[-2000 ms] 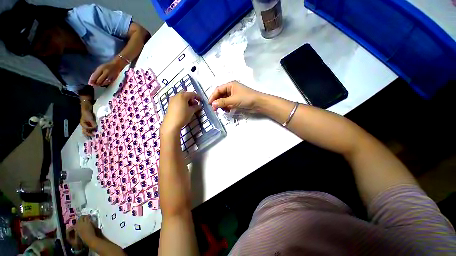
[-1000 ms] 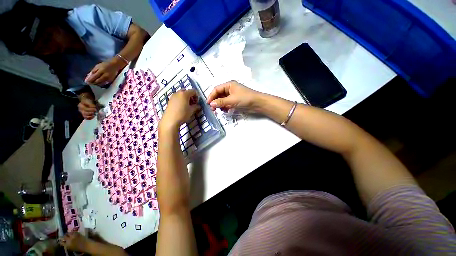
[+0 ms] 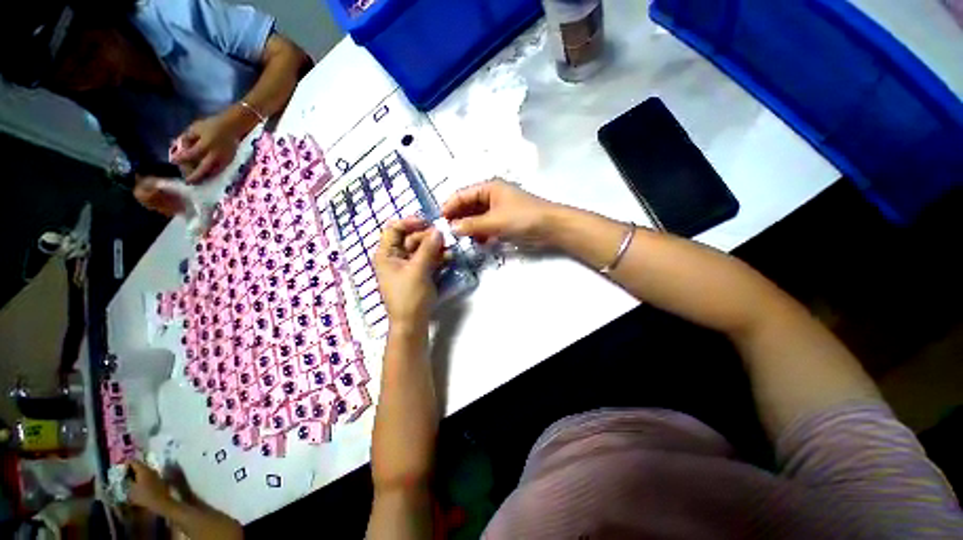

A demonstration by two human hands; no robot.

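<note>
A small whitish piece [image 3: 448,232] is between the fingertips of both hands, mostly hidden by fingers, just over the right edge of the tray. My left hand [image 3: 408,264] pinches it from the left and covers part of the tray. My right hand [image 3: 496,214] holds it from the right. The flat tray [image 3: 360,234] has small white rectangles in rows with dark lines, some with darker marks at the far end. Clear crumpled scraps [image 3: 488,253] lie under and beside my right hand.
Pink units [image 3: 264,306] with dark round spots mass left of the tray. A black smartphone [image 3: 668,167] lies at right. Blue bins [image 3: 449,53] [image 3: 787,95] and a clear container [image 3: 573,44] stand beyond. Small dark frames [image 3: 275,481] lie near-left. A coworker's hand [image 3: 211,142] holds a pink unit.
My left hand has moved from over the tray toward the right, to meet my right hand at the small whitish piece. More of the tray shows. The coworker's hands have shifted.
</note>
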